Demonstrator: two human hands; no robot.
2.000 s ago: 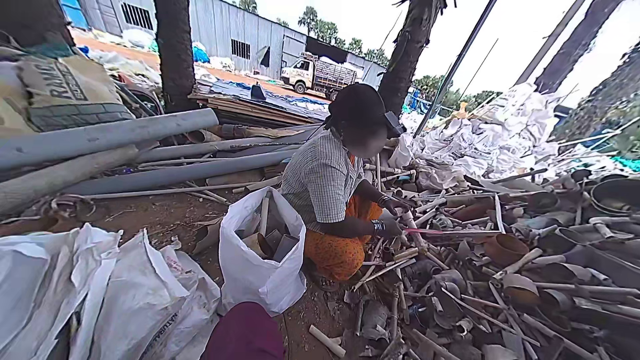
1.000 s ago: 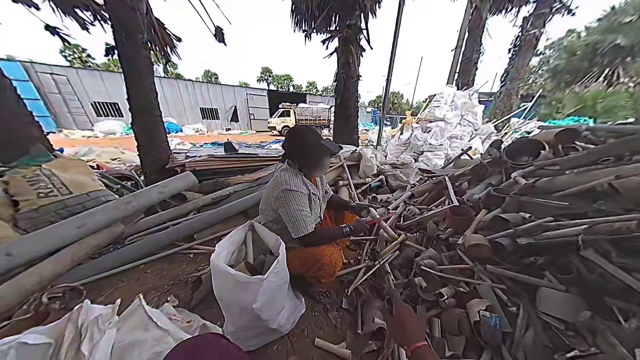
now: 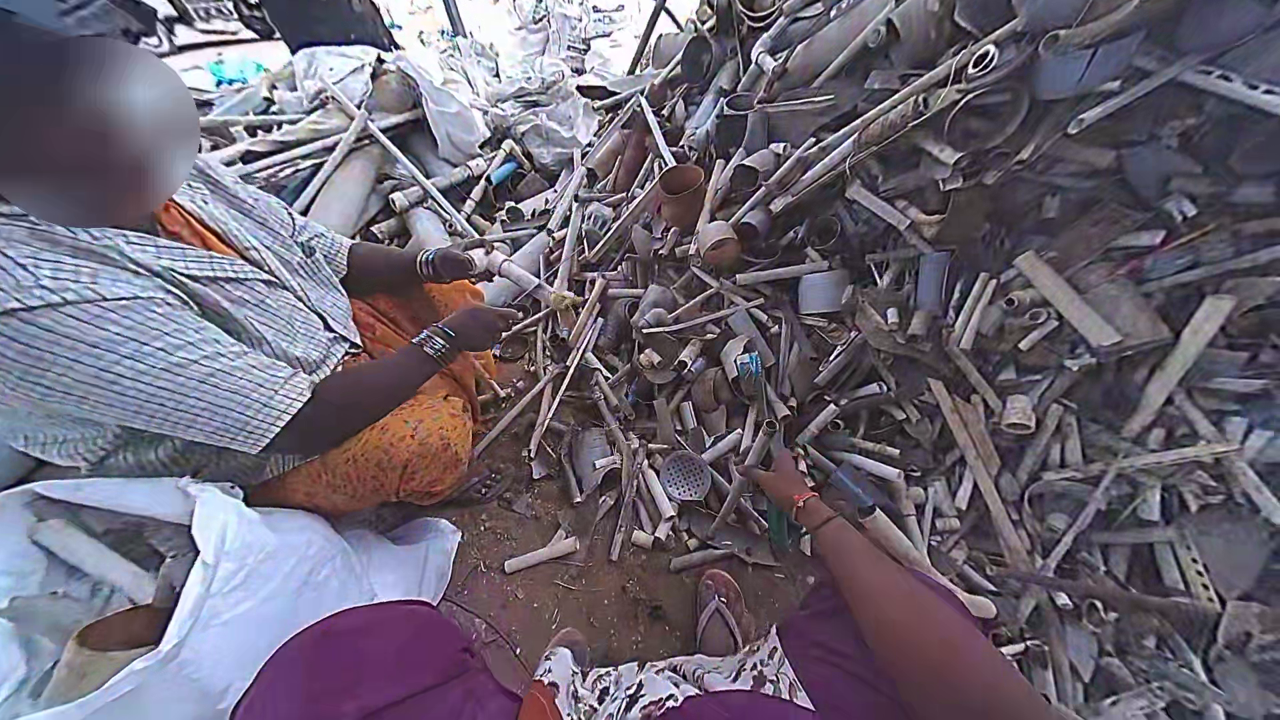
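My right hand (image 3: 780,482), with a red band at its wrist, is down at the near side of a heap of scrap plastic pipes and fittings. Its fingers are at a narrow grey pipe piece (image 3: 736,494); whether they close on it cannot be told. Close by to the left lies a round perforated grey cap (image 3: 686,476). My left hand is not seen. A white pipe offcut (image 3: 541,555) rests on the soil by my feet. At the left, a seated co-worker holds a pale pipe (image 3: 518,274) in both hands (image 3: 480,325).
A white woven sack (image 3: 290,570) holding pipe pieces stands at the lower left. The scrap heap spreads over the middle and right, with long pipes (image 3: 890,115) and flat strips (image 3: 1180,365) sticking out. White sacks (image 3: 540,110) lie behind it. Bare soil (image 3: 600,600) shows around my sandalled feet.
The view has tipped down and closer to the heap. My right hand, absent two seconds ago and at the bottom edge one second ago, is now among the pipe pieces.
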